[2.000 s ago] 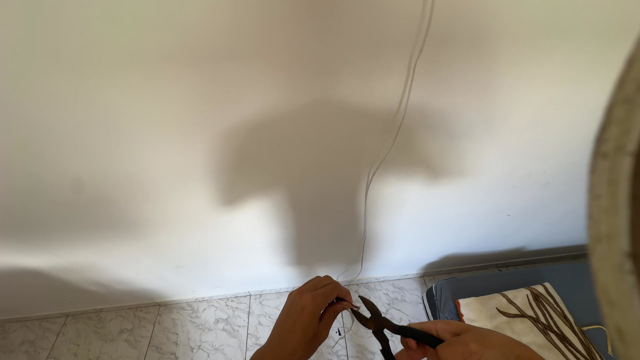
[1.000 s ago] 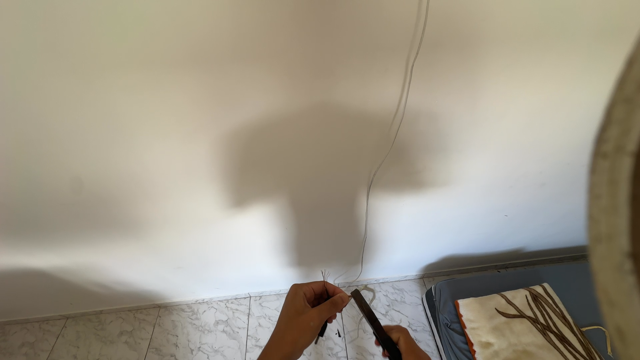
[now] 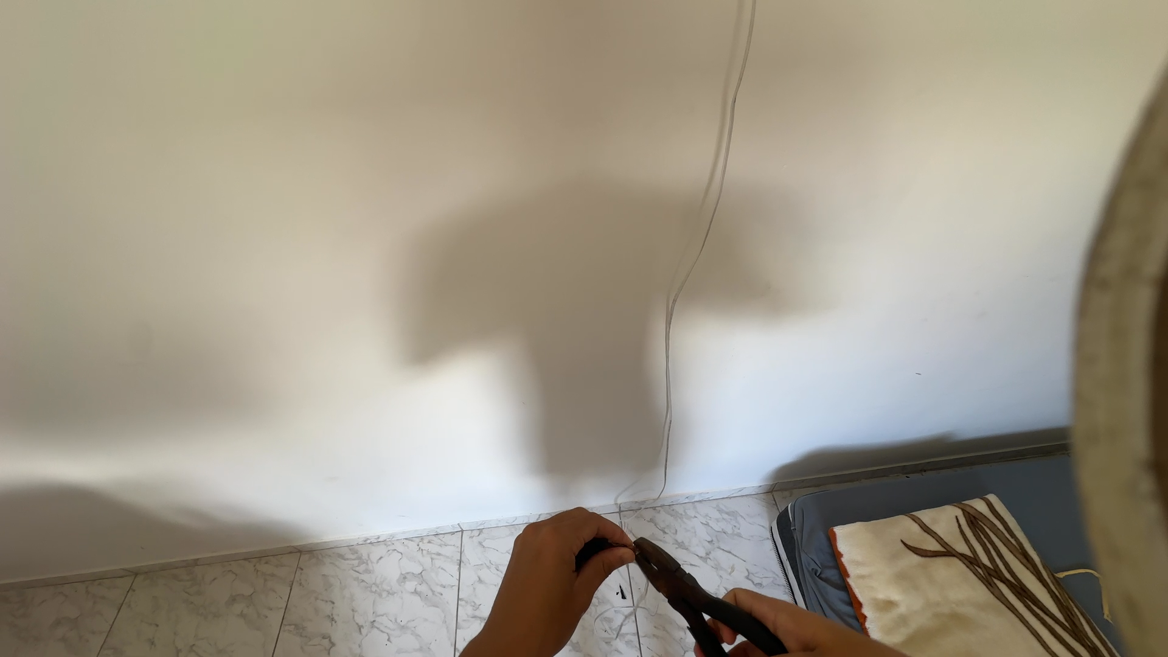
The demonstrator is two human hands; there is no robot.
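Note:
My left hand (image 3: 558, 575) pinches a small dark piece, perhaps wire ends, between thumb and fingers at the bottom middle. Around the dark handles of a pair of pliers (image 3: 671, 577), my right hand (image 3: 776, 625) is closed at the lower right. The pliers' jaws point up and left and meet the piece at my left fingertips; whether they touch it cannot be told. A thin wire (image 3: 721, 178) hangs down the wall and reaches the floor edge just beyond my hands. A thin pale strand shows below the pliers, against the tiles.
Behind my hands stands a pale wall (image 3: 274, 228) with shadows on it. Marble-patterned tiles (image 3: 374, 584) cover the floor. To the right lies a blue-grey padded item (image 3: 922, 488) with a cream cloth (image 3: 903, 566) bearing brown branch shapes. A curved, worn rim (image 3: 1109, 365) fills the right edge.
The pliers have turned from edge-on to a side view, with both handles showing. The thin dark ends sticking up above my left fingers a second ago no longer show there.

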